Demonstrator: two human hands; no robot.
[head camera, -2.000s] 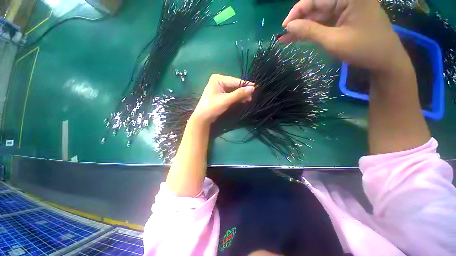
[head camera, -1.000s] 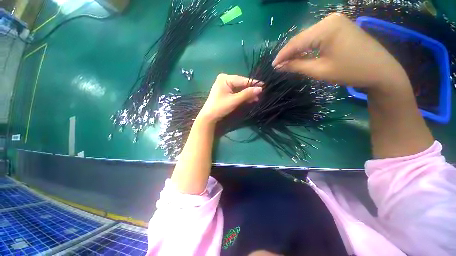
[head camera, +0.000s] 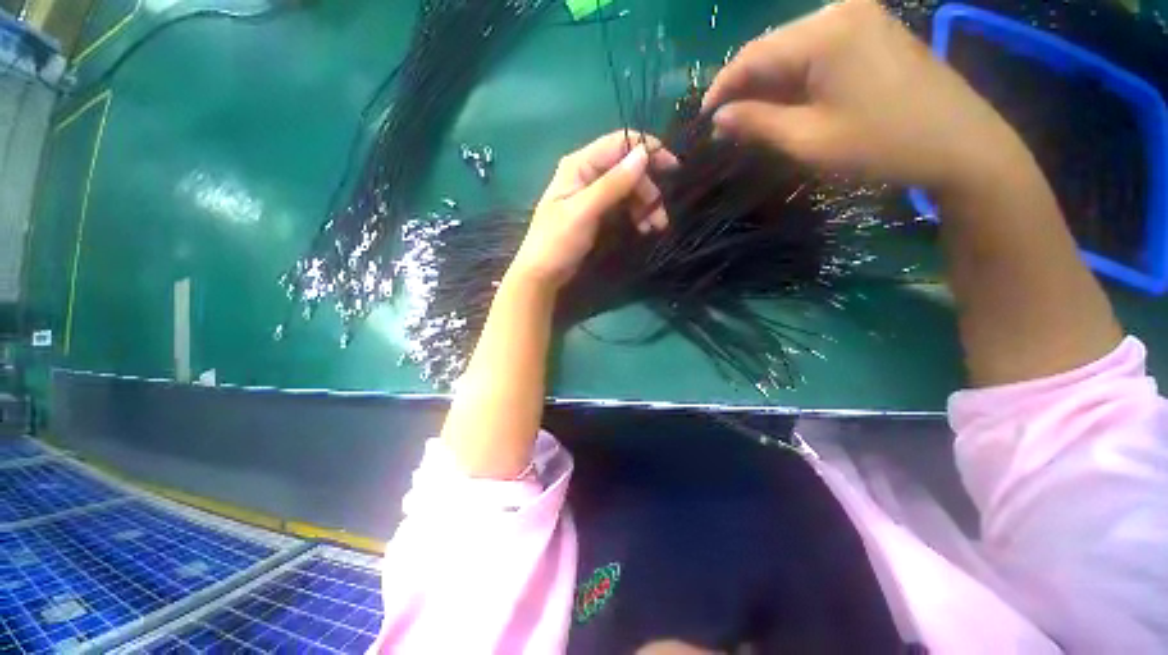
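Note:
A thick fanned pile of black wires (head camera: 756, 243) with silver tips lies on the green mat in front of me. My left hand (head camera: 600, 205) is over the pile's left part and pinches a few black wires that stand up from its fingertips. My right hand (head camera: 833, 96) is above the pile's far right part, thumb and forefinger close together at wire tips; whether it grips one cannot be told. The pile's left end shows bright silver terminals (head camera: 429, 301) beside my left forearm.
A long dark wire bundle (head camera: 404, 154) lies to the left, silver ends toward me. Small loose silver bits (head camera: 477, 160) lie between. A blue tray (head camera: 941, 39) with dark wires is at the right, partly behind my right arm. A green tag (head camera: 589, 7) is at the top edge.
My left hand has risen slightly from the pile, and a few upright wires now show in its fingers. My right hand dipped toward the pile, then moved slightly up. The view shifted a little.

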